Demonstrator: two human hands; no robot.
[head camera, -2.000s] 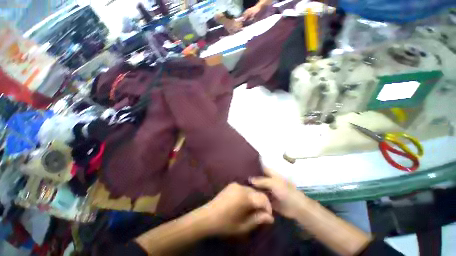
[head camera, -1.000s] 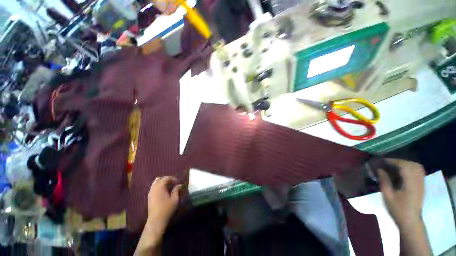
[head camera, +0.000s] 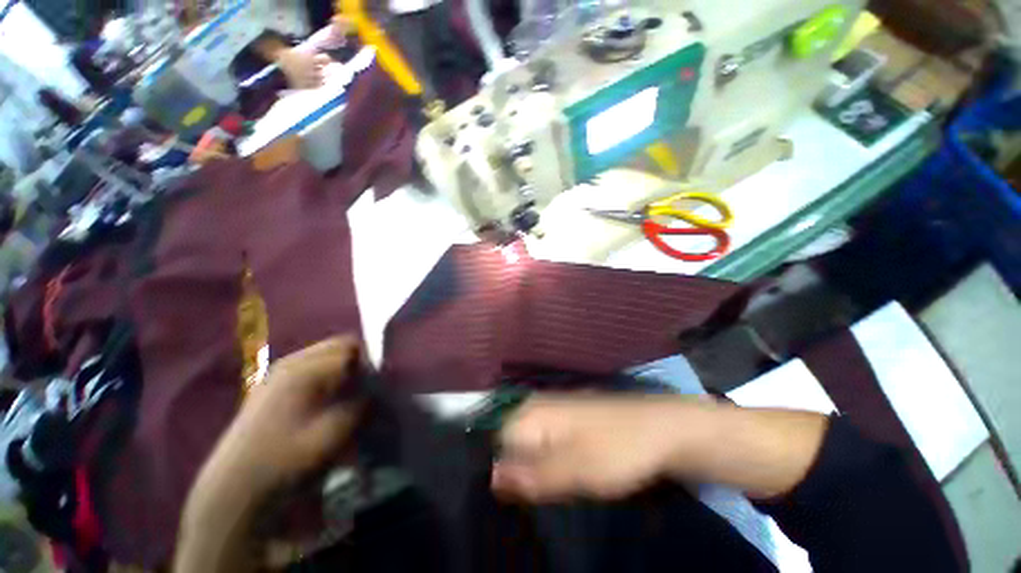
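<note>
A maroon striped panel (head camera: 593, 319) lies on the machine bed, one part under the lit needle area of the cream sewing machine (head camera: 481, 168). A black fabric piece (head camera: 431, 448), blurred, hangs between my hands in front of the panel. My left hand (head camera: 291, 409) is at its left edge, over the heaped maroon cloth (head camera: 196, 291), fingers closed at the black piece. My right hand (head camera: 571, 442) is curled on its right side, below the striped panel. Both hands are blurred and their fingertips partly hidden.
Scissors (head camera: 685, 227) with yellow and red handles lie on the bed beside the green control panel (head camera: 633, 112). White sheets (head camera: 924, 386) and maroon pieces lie at right, near a blue crate (head camera: 991, 190). Another person's hand (head camera: 302, 65) shows at upper left.
The striped panel, absent under the machine at first, lies there now. My right hand has moved left from the far right, towards my left hand. A black piece now shows between them.
</note>
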